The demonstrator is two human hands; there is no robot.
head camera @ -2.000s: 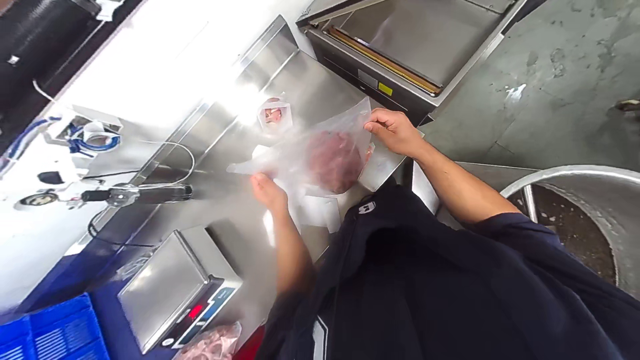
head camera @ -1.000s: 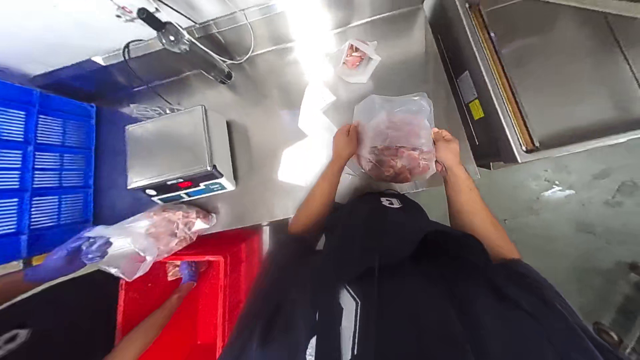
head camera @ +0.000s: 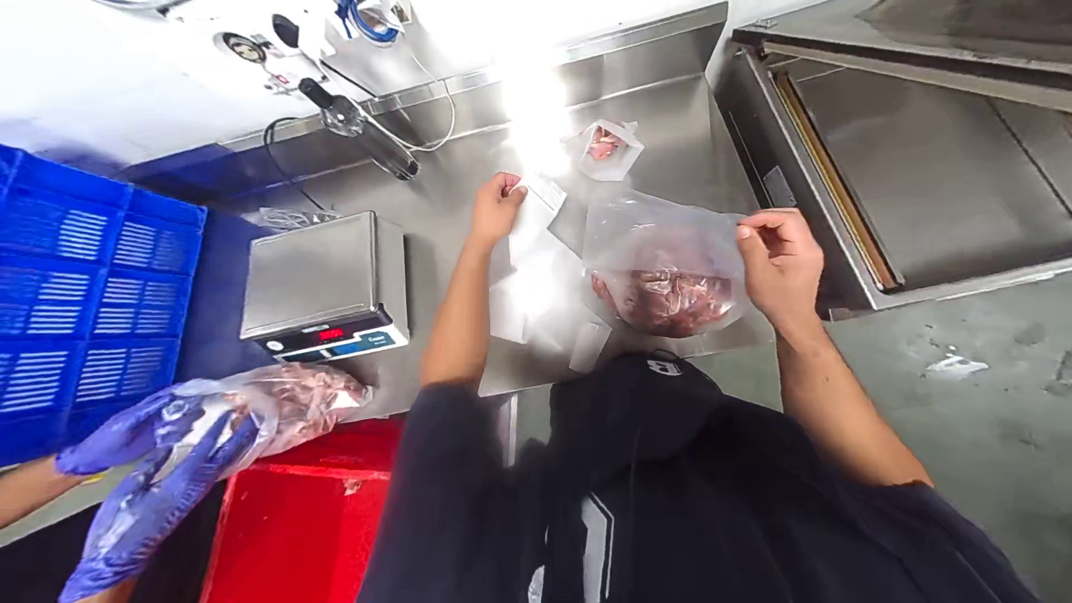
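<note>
A clear plastic bag of raw meat [head camera: 674, 293] lies on the stainless steel table [head camera: 456, 276], its meat toward the near edge. My right hand [head camera: 780, 260] pinches the bag's upper right corner between thumb and fingers. Left of the bag, my left hand [head camera: 497, 208] grips the corner of a white printed slip [head camera: 544, 198]. More white papers [head camera: 536, 289] spread below that slip, partly washed out by glare. Beyond the large bag stands a small opened bag with pieces of meat [head camera: 605, 146].
A bench scale [head camera: 314, 272] and blue crates [head camera: 88, 293] are on the left. Nearer, a co-worker's purple-gloved hands [head camera: 159, 469] hold a bagged meat portion [head camera: 306, 398] beside a red bin [head camera: 301, 519]. A steel machine with a raised lid [head camera: 938, 167] adjoins the table's right side.
My left hand has let go of the meat bag and moved left onto a white slip. The bag, held up by both hands before, now lies on the table. The co-worker's second hand has joined the other bag.
</note>
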